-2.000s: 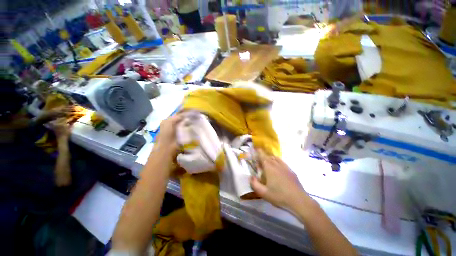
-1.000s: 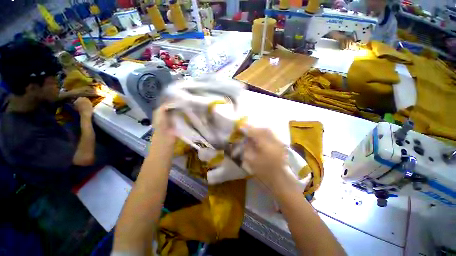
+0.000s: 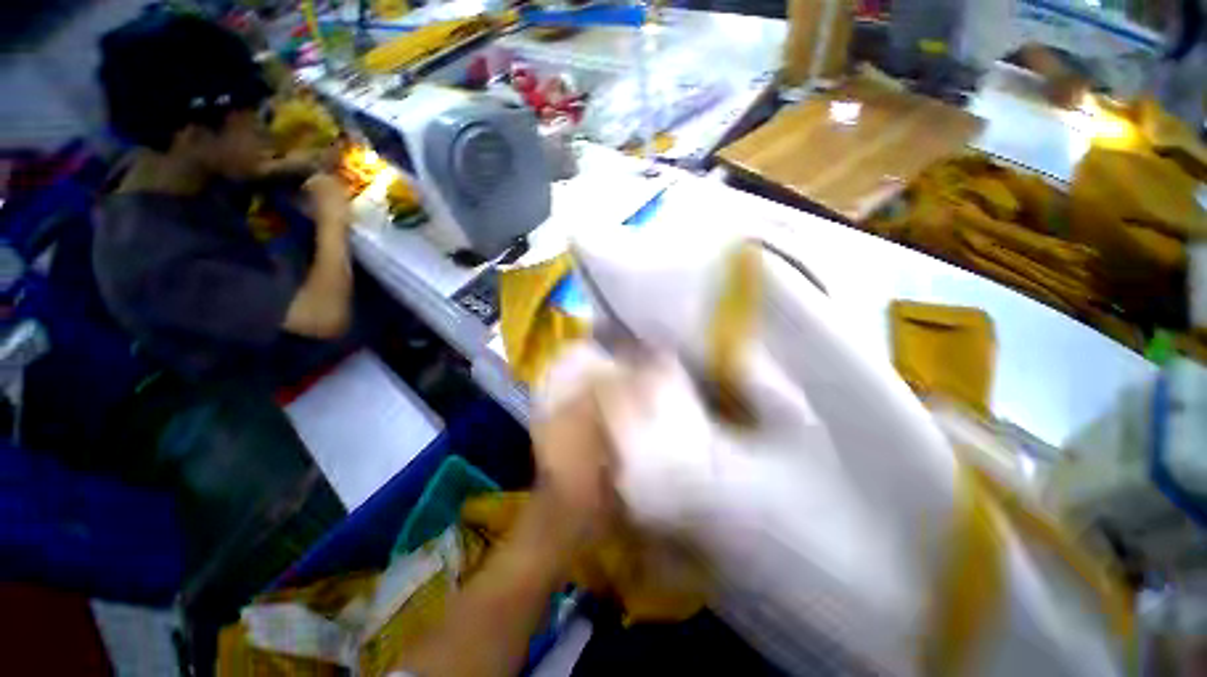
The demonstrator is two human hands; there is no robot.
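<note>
The garment (image 3: 821, 450) fills the centre and lower right, off-white side showing, with mustard strips across it. It is blurred and raised over the table's front edge. My left hand (image 3: 582, 417) is closed on its left part, fingers blurred. My right hand is not visible; the garment may hide it. A mustard part (image 3: 942, 347) lies on the white table behind the garment. The sewing machine head (image 3: 1175, 430) is cut off at the right edge.
A person (image 3: 212, 225) sits at the left by a grey-ended machine (image 3: 483, 165). A teal bin (image 3: 444, 500) and mustard and white pieces (image 3: 351, 615) are low at left. A wooden board (image 3: 847, 139) and folded mustard pieces (image 3: 993, 238) lie at the back.
The view has swung left and down. The garment has spread out larger towards the camera and to the right, with more off-white side showing. My right hand has gone out of sight.
</note>
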